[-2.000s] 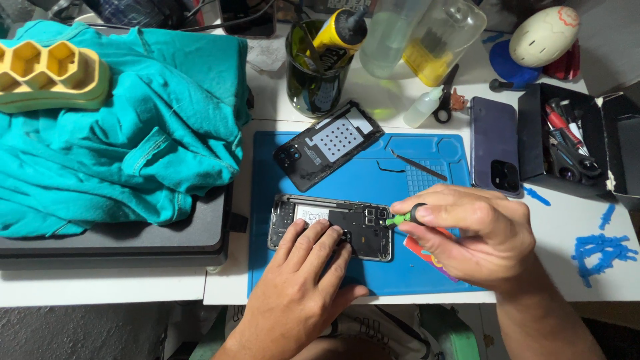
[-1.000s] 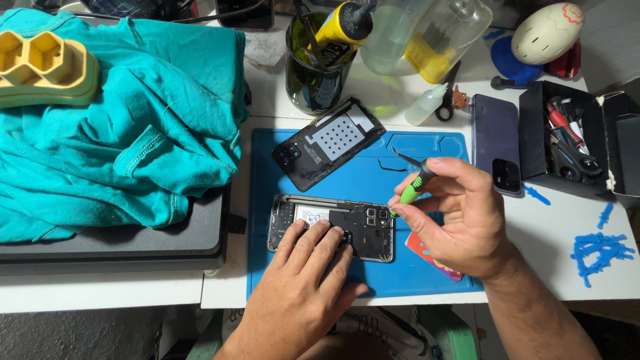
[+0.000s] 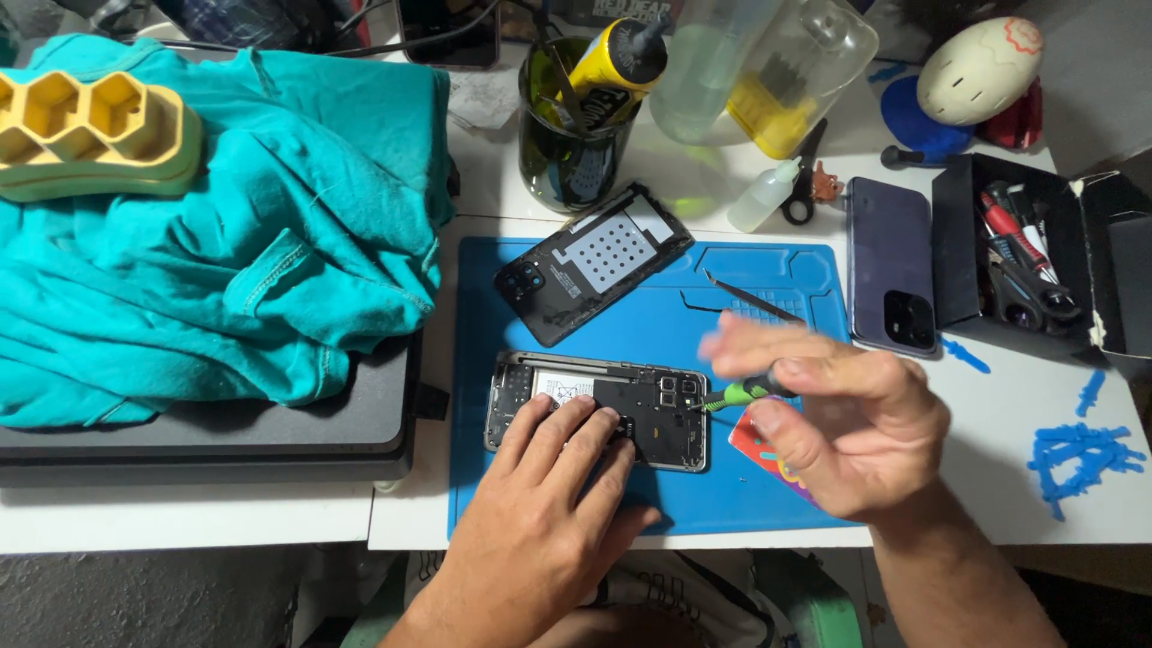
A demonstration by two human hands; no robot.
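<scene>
An opened smartphone point(image 3: 661, 432) lies face down on a blue silicone work mat point(image 3: 576, 495), its battery and camera modules exposed. My left hand point(image 3: 558, 477) rests with its fingers spread over the phone's middle. Between the thumb and fingers of my right hand point(image 3: 828, 405) is a small green and black screwdriver point(image 3: 742, 392), its tip at the phone's camera end; whether it touches a screw cannot be told. Some fingers of that hand are blurred. The detached back cover point(image 3: 594, 265) lies above the phone. Tweezers point(image 3: 751, 297) and a thin black strip point(image 3: 700, 304) are on the mat.
A colourful card point(image 3: 765, 454) lies partly under my right hand. Right of the mat are a purple phone point(image 3: 891, 261) and a black box of tools point(image 3: 963, 243). Behind stand a glass holder point(image 3: 576, 171) with a glue tube and a dropper bottle point(image 3: 763, 196). Teal cloth point(image 3: 315, 225) covers the left.
A second ago the screwdriver was raised and tilted away from the phone; now its tip points down at the camera end. My left hand has stayed on the phone.
</scene>
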